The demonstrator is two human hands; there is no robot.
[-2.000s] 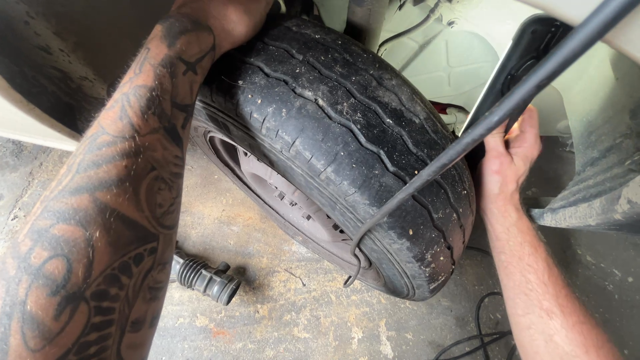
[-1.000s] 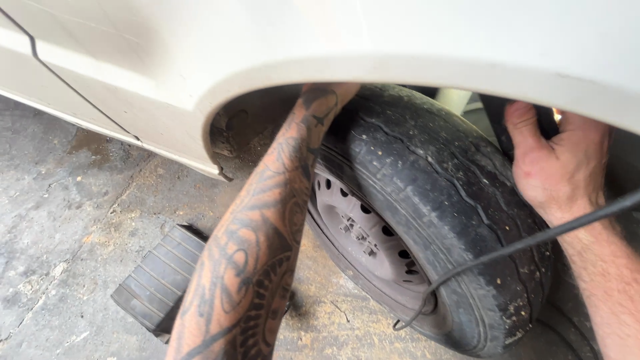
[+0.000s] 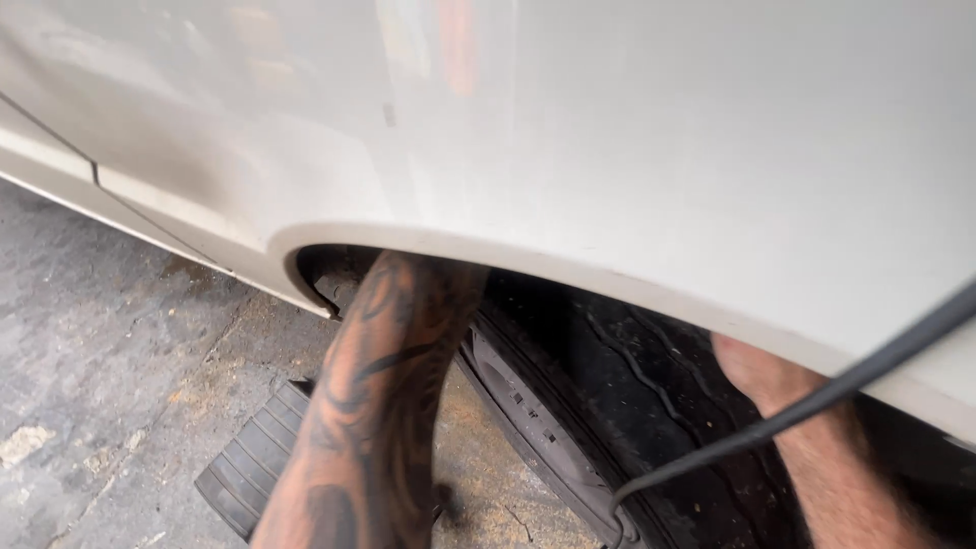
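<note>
My left forearm, tattooed, reaches up into the wheel arch of a white vehicle; the fender [image 3: 579, 183] hides my left hand. On the right, my right forearm goes behind the tire, and only part of the wrist [image 3: 743, 366] shows below the arch lip; the hand itself is hidden. Between the two arms stands the black rubber tire [image 3: 640, 389], turned outward, with its steel wheel rim [image 3: 526, 412] facing the floor side. A black cable or strap [image 3: 762, 431] crosses in front of the tire and ends in a hook shape at the rim.
A ribbed black part [image 3: 255, 457] lies on the stained concrete floor [image 3: 114, 396] left of my left forearm. The vehicle's sill [image 3: 168, 252] runs off to the upper left. The arch edge hangs low over both arms.
Both hands, partly visible before, are now hidden inside the arch. The dark flat object near my right hand is out of sight. The view has shifted up and over the fender.
</note>
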